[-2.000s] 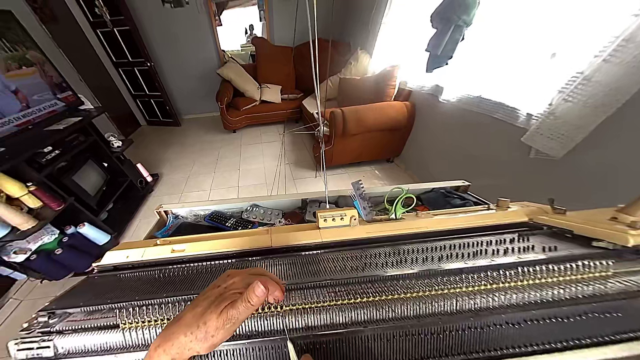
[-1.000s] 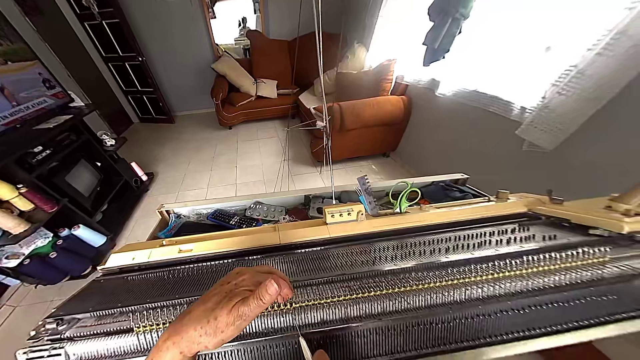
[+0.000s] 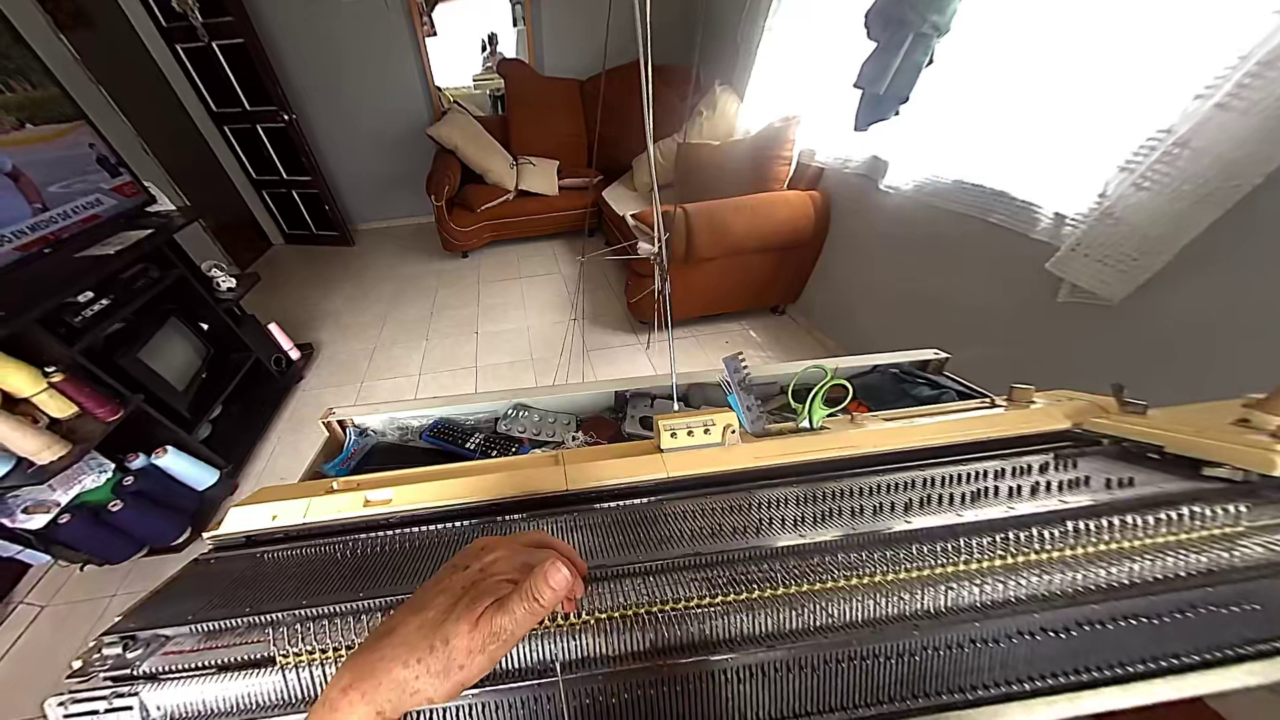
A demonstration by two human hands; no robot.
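Note:
My left hand [image 3: 475,615] rests over the needle bed [image 3: 700,540] of a knitting machine, thumb and fingers bent together near the needles; whether something thin is between the fingertips cannot be told. Yellow yarn [image 3: 800,588] runs along the row of needles, passing under the hand and out on both sides of it. Below the fingertips, a thin metal shaft or strand [image 3: 561,690] shows at the bottom edge. My right hand is out of view.
Behind the needle beds, an open tray [image 3: 340,412] holds green-handled scissors [image 3: 820,397], a comb-like plastic tool [image 3: 742,392], a remote control [image 3: 470,438] and a blister pack [image 3: 537,421]. Yarn cones [image 3: 187,467] stand at left. Strands rise from a yellow counter [image 3: 697,430]. A machine arm [image 3: 1190,430] extends at right.
Part of my right hand, with a thin pointed tool, showed at the bottom edge earlier and is out of view now. My left hand stays over the needles.

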